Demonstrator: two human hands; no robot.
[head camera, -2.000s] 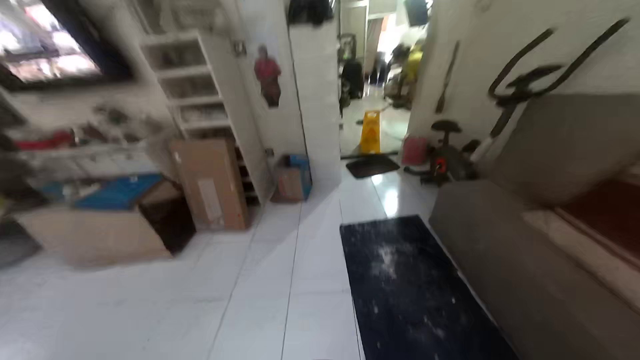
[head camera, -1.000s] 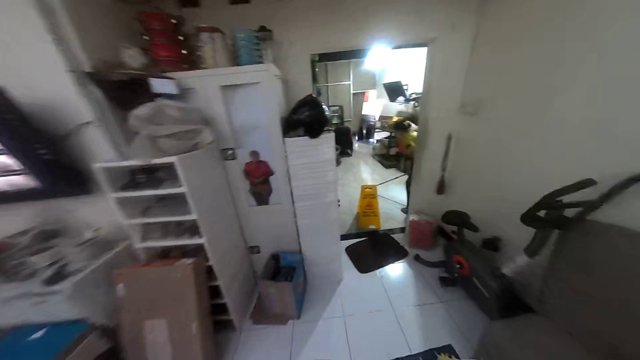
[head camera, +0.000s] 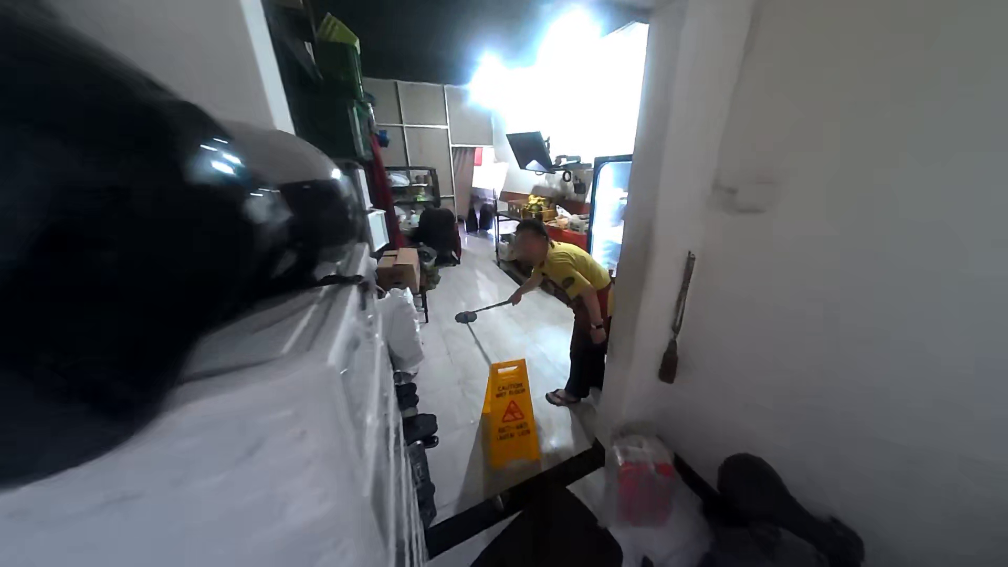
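Neither my left hand nor my right hand shows in the head view. Beyond the doorway a yellow wet-floor caution sign (head camera: 512, 413) stands on the pale tiled floor. Behind it a person in a yellow shirt (head camera: 571, 272) bends forward, one hand on a long handle with a dark round head (head camera: 466, 317) low over the floor. Close on the left, a shiny black plastic bag (head camera: 118, 236) rests on a white stack (head camera: 260, 457) and fills much of the view.
A black mat (head camera: 551, 535) lies before the dark door sill (head camera: 512, 500). At the right stand a clear bag with red contents (head camera: 646, 480) and an exercise bike's saddle (head camera: 752, 480). A brush (head camera: 669, 358) hangs on the wall. Shoes (head camera: 420, 428) line the left side.
The view has moved forward to the doorway, past the shelf and white cabinet. The black bag and the caution sign are now much nearer, and the person in yellow shows more fully.
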